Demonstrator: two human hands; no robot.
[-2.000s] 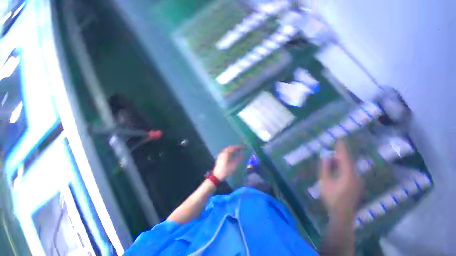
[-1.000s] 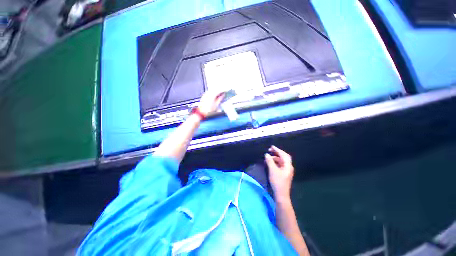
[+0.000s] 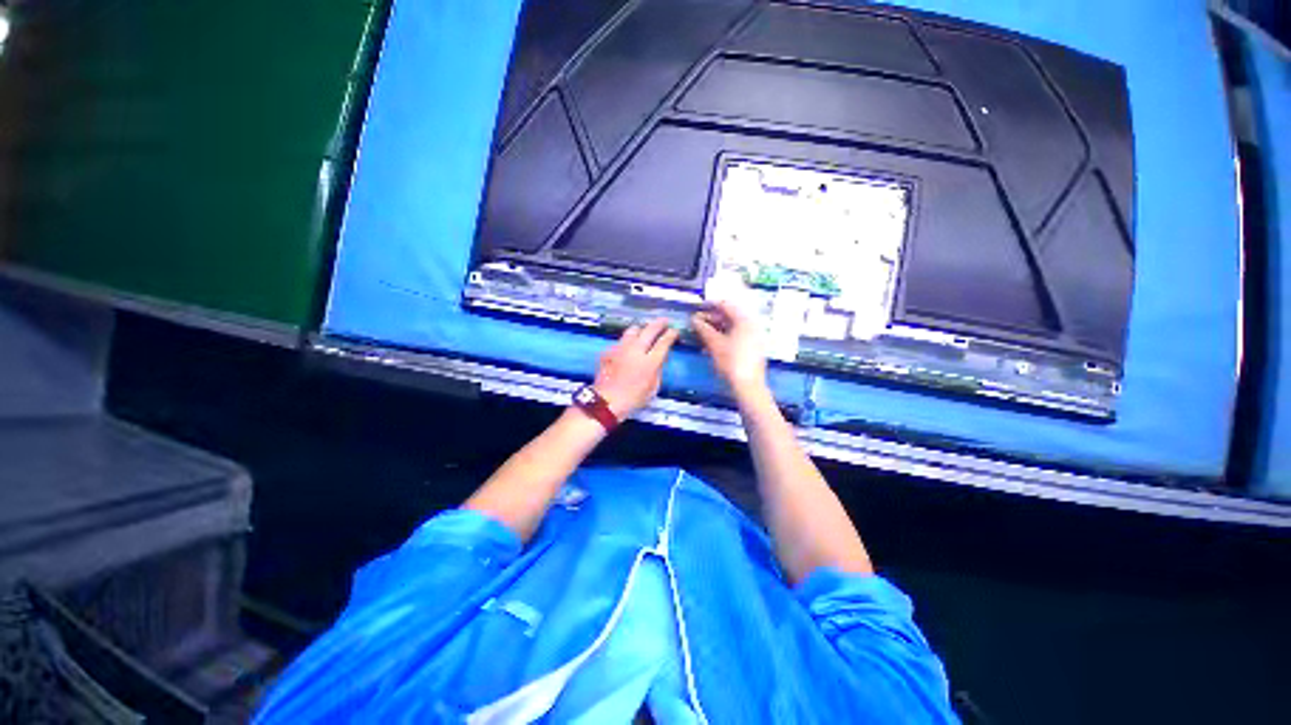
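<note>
A large black ribbed panel [image 3: 835, 121] lies on a blue padded carrier [image 3: 411, 184]. A bright metal mounting plate [image 3: 835, 220] sits mid-panel, with a small green circuit board [image 3: 793, 278] on its lower part. A white flat cable [image 3: 783, 326] runs from the board towards the near edge. My left hand [image 3: 633, 371], with a red wristband, is at the silvery edge strip [image 3: 559, 295]. My right hand [image 3: 731, 347] is just beside it, left of the cable. Whether the fingertips of either hand pinch anything is too small to tell.
A green surface [image 3: 170, 142] lies left of the carrier. A metal rail [image 3: 467, 375] runs along the carrier's near edge. A grey box-like object [image 3: 128, 524] stands at the lower left. Another blue pad [image 3: 1270, 283] shows at the far right.
The view has turned from the board trays to the panel. The green board, held in my left hand a second ago, now lies on the plate. My right hand has come up to the panel edge.
</note>
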